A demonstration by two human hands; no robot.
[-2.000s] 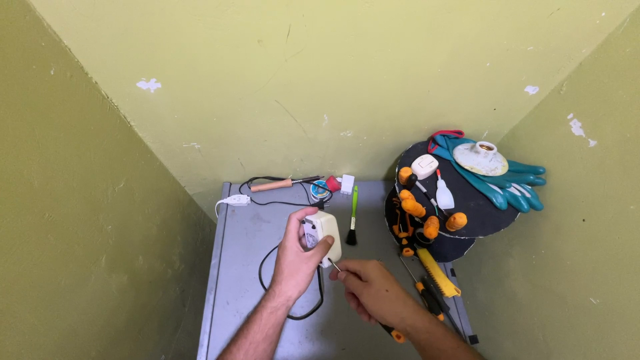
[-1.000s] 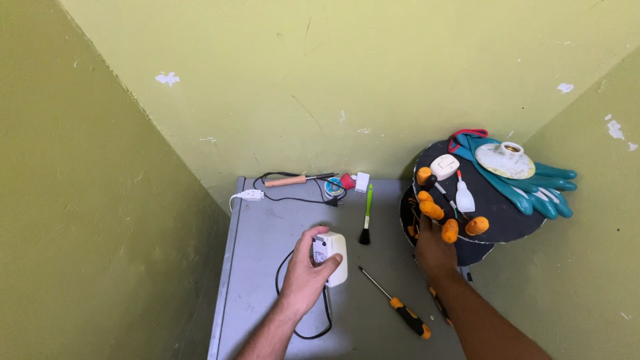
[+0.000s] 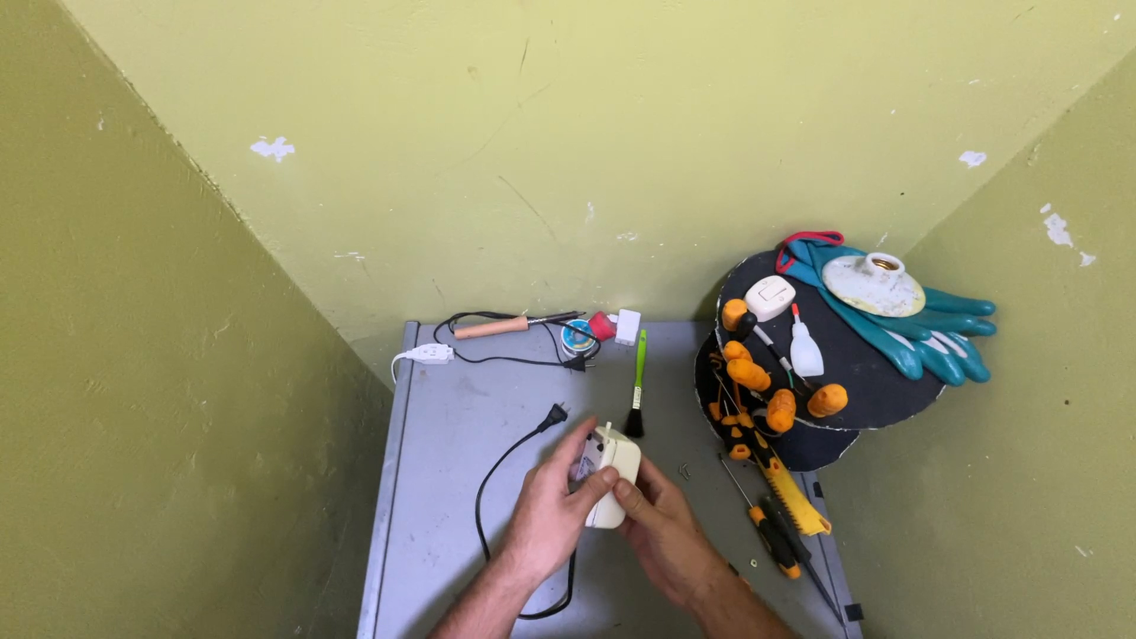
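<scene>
A cream plastic casing of a small electrical device [image 3: 623, 457] is held above the grey table between both hands. My left hand [image 3: 552, 501] grips its left side, thumb on the front face. My right hand [image 3: 661, 524] holds the lower right side with thumb and fingers. A black power cord with a two-pin plug [image 3: 555, 414] curves over the table and passes under my left forearm. Small screws [image 3: 683, 471] lie right of the casing. Near the right edge rests a screwdriver with an orange and black handle [image 3: 774, 541]. A green-handled brush [image 3: 639, 382] lies just behind the casing.
A soldering iron [image 3: 493, 327], a solder spool [image 3: 577, 339], a white adapter [image 3: 627, 327] and a white extension socket [image 3: 430, 354] lie along the back. On the right, a round black stand [image 3: 852, 390] holds orange-handled tools, teal gloves [image 3: 896, 346] and a lamp holder [image 3: 874, 286]. Walls enclose the table.
Two seconds ago my right hand held a screwdriver at the casing; one second ago it was at the tool stand, with a screwdriver on the table. Now it holds the casing with my left hand.
</scene>
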